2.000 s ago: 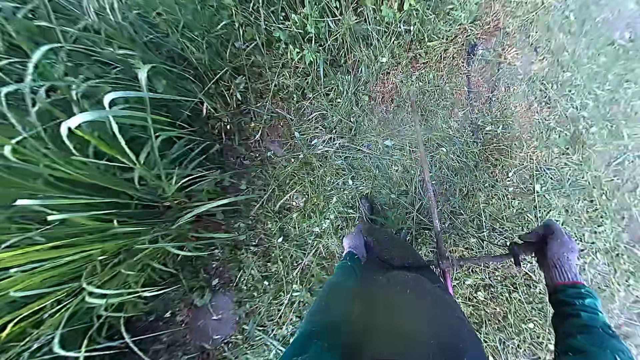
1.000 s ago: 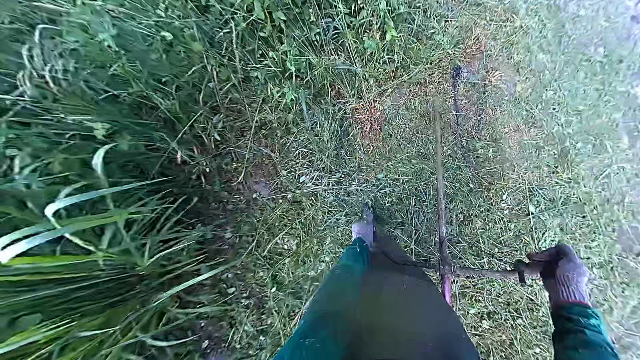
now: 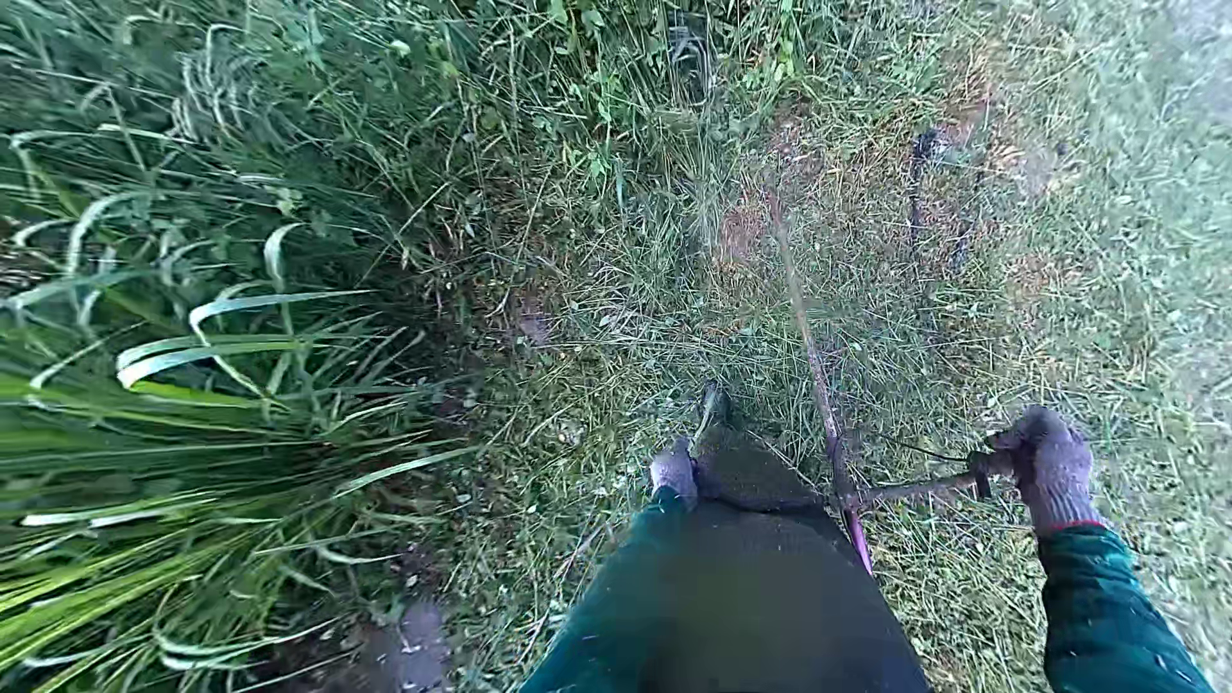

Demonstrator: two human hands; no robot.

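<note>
My right hand, in a grey knit glove, is closed around the end of a side handle bar. The bar joins a long thin shaft, which looks like that of a brush cutter and runs up over the cut grass; its far end is blurred. My left hand, also gloved, is at the left edge of my dark apron; its fingers are mostly hidden, and what it holds cannot be made out. A boot tip shows beyond the apron.
Tall long-bladed grass stands on the left, with dense weeds at the top. Cut grass covers the ground ahead and at right. A flat stone lies at lower left, and a dark thin object lies at upper right.
The shaft's far end has swung left since one second ago, after swinging right before that. My right hand stays on the handle.
</note>
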